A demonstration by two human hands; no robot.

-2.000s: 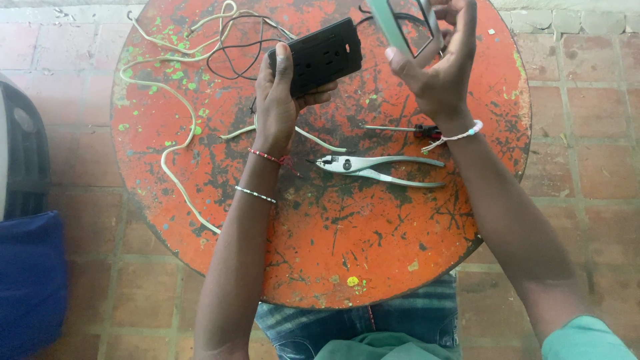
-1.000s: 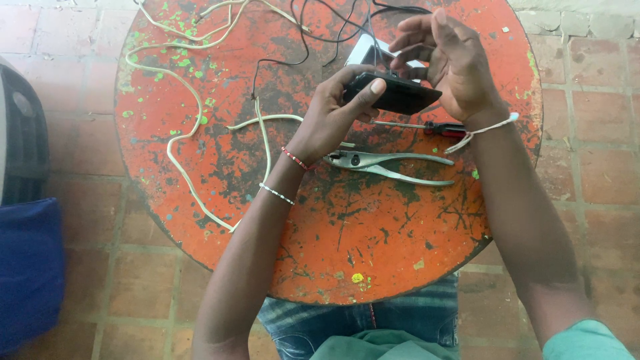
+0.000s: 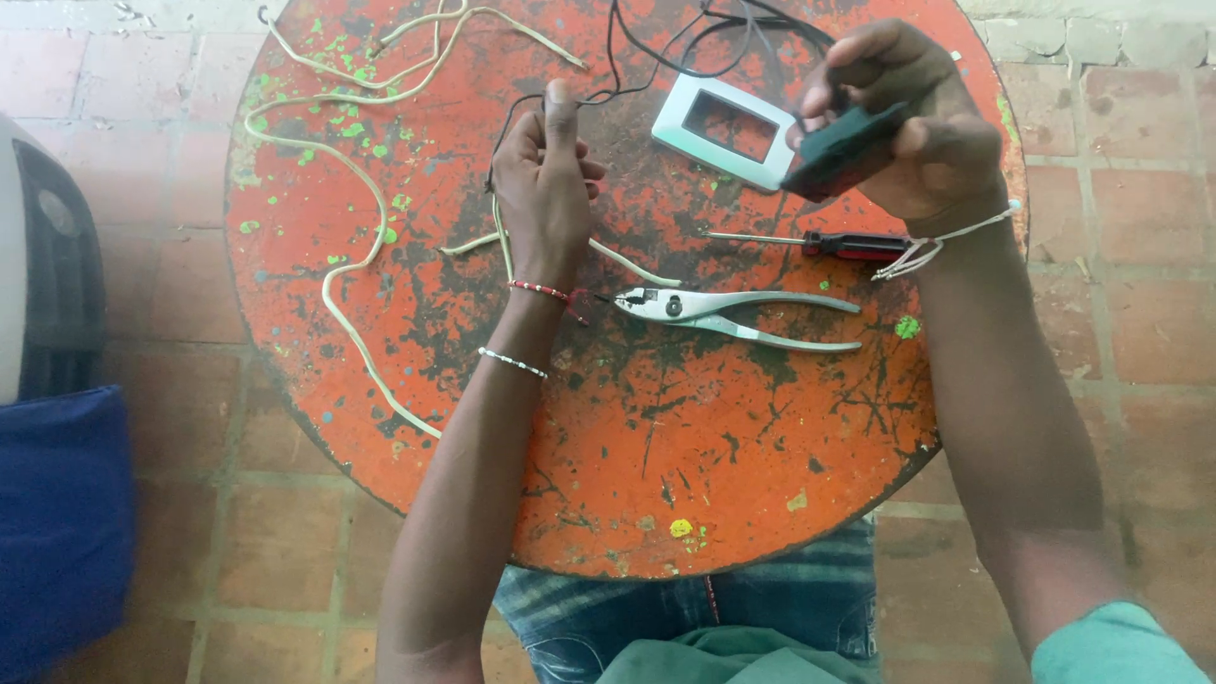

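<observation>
My left hand (image 3: 551,185) pinches a thin black cable (image 3: 617,90) between thumb and fingers, left of the table's middle. Over the right side, my right hand (image 3: 917,128) holds a black plastic plate-like part (image 3: 845,147), tilted and partly hidden by the fingers. The black cable loops across the top of the table toward my right hand. A white rectangular frame (image 3: 670,119) with an open window lies flat between my hands. Below it rest a screwdriver (image 3: 845,244) with a dark red and black handle, and slip-joint pliers (image 3: 698,306) with their handles spread.
A round orange table (image 3: 665,475) with worn paint carries these things. A cream-coloured cord (image 3: 375,199) winds along its left side, and shorter cord pieces lie near my left wrist. A blue fabric item (image 3: 62,522) and a grey and black object (image 3: 57,256) stand at the far left.
My left hand has let go of the black part and holds the cable farther left. The black part is now in my right hand. The white frame, earlier in my right hand, lies on the table.
</observation>
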